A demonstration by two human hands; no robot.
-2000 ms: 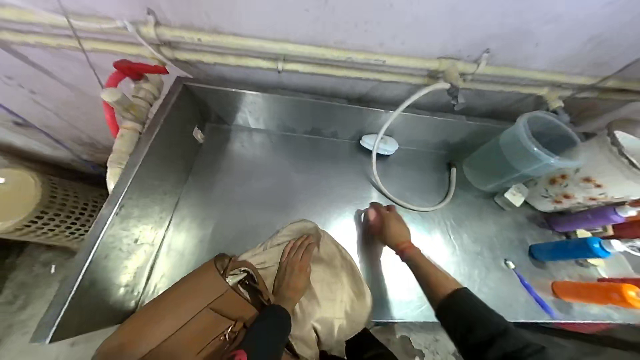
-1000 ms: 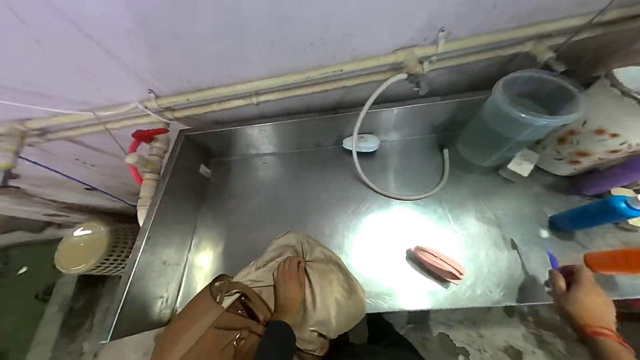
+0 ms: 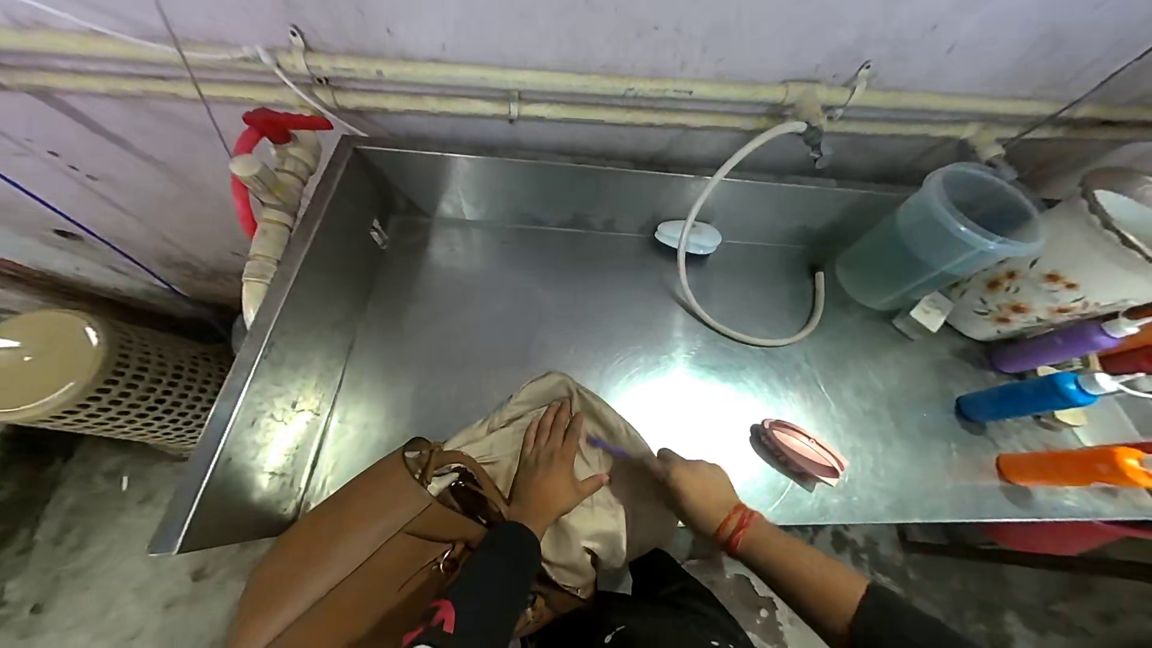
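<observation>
A brown leather handbag (image 3: 360,540) lies at the front edge of the metal sink, with beige cloth (image 3: 585,522), perhaps its lining, pulled out of it. My left hand (image 3: 551,463) presses flat on this cloth, fingers apart. Over the cloth's right side, my right hand (image 3: 697,486) grips a small brush, its purple part (image 3: 609,446) blurred against the fabric. To the right of that hand, a pink scrubbing brush (image 3: 804,450) rests on the metal. A white, oval-backed brush (image 3: 688,237) lies by the sink's back wall.
A pale hose (image 3: 691,270) curves down from the wall pipe into the metal sink (image 3: 504,297). At right stand a clear water container (image 3: 936,238) and a floral bucket (image 3: 1035,279); purple (image 3: 1057,346), blue (image 3: 1026,397) and orange (image 3: 1066,467) bottles lie nearby. A perforated basket (image 3: 144,378) is at left.
My right hand has moved left from beside the bottles to the cloth, bringing the purple brush. Two seconds ago it was near the sink's middle. My left hand stays on the cloth.
</observation>
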